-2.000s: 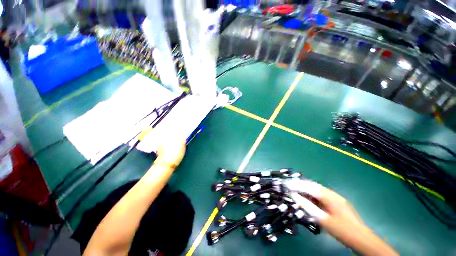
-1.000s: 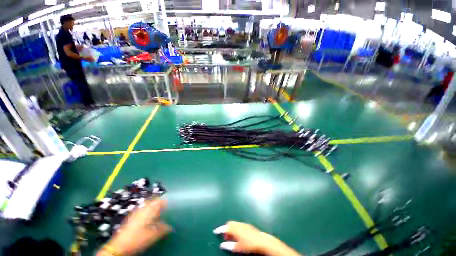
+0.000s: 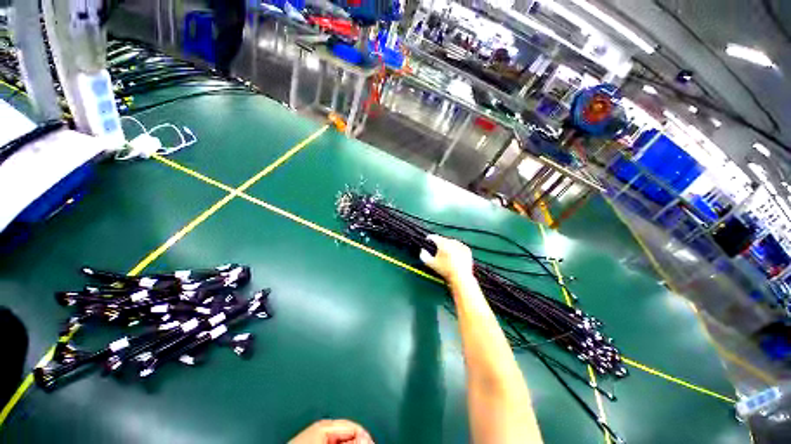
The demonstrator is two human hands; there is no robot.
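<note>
A long bundle of black cables (image 3: 529, 299) lies slantwise on the green table, with pale tips at both ends. My right hand (image 3: 451, 260) reaches over it from the bottom and its bent fingers grip cables near the middle; the fingertips are partly hidden. My left hand (image 3: 331, 433) is at the bottom edge, mostly cut off, with its fingers curled; whether it holds anything cannot be seen. A loose heap of short black cable pieces with white labels (image 3: 160, 310) lies at the left.
Yellow tape lines (image 3: 236, 192) cross the green table (image 3: 338, 303). White cord loops (image 3: 160, 141) lie by a post at the upper left, near a white sheet (image 3: 52, 169) on something blue. More black cables (image 3: 165, 78) lie behind. Workbenches and blue bins stand beyond.
The view has swung from the far-left sheet to the table's middle. My right hand has moved forward onto the long bundle. My left hand has left the short-cable heap and drawn back to the bottom edge.
</note>
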